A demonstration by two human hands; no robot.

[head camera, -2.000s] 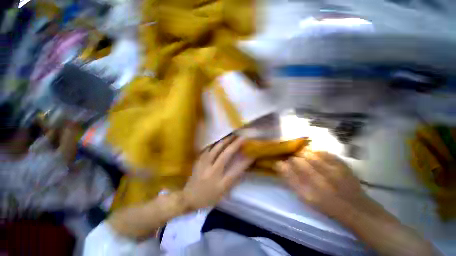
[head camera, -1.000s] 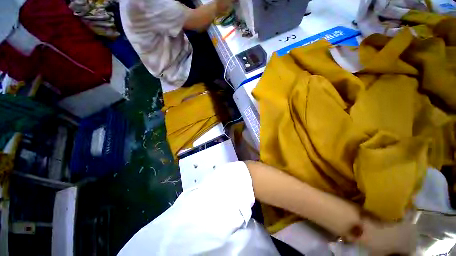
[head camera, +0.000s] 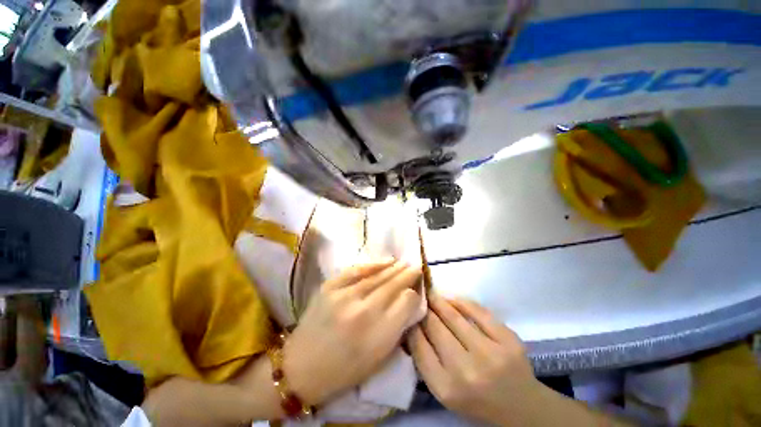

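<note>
White fabric (head camera: 334, 238) with a thin mustard edge (head camera: 423, 250) lies on the sewing table below the needle area; glare washes out part of it. My left hand (head camera: 359, 321) lies on the fabric, fingers bent and together, holding it down. My right hand (head camera: 467, 354) is beside it, fingertips at the mustard edge, holding the fabric there. My hands touch or nearly touch. The white sewing machine (head camera: 634, 62), with a blue stripe and "JACK" lettering, stands above my fingertips. Its presser foot and needle cannot be made out clearly.
A large mustard fabric heap (head camera: 196, 250) lies left of the white fabric. Shears with green (head camera: 667, 158) and yellow handles lie at the right on a mustard scrap (head camera: 659, 229). The table's grey scale-like edge (head camera: 617, 350) curves along the front. More mustard fabric (head camera: 726, 388) is at the lower right.
The view has swung back from the mustard heap and neighbouring workplace to the machine. Both hands now show, on white fabric; two seconds ago they were at a folded mustard piece.
</note>
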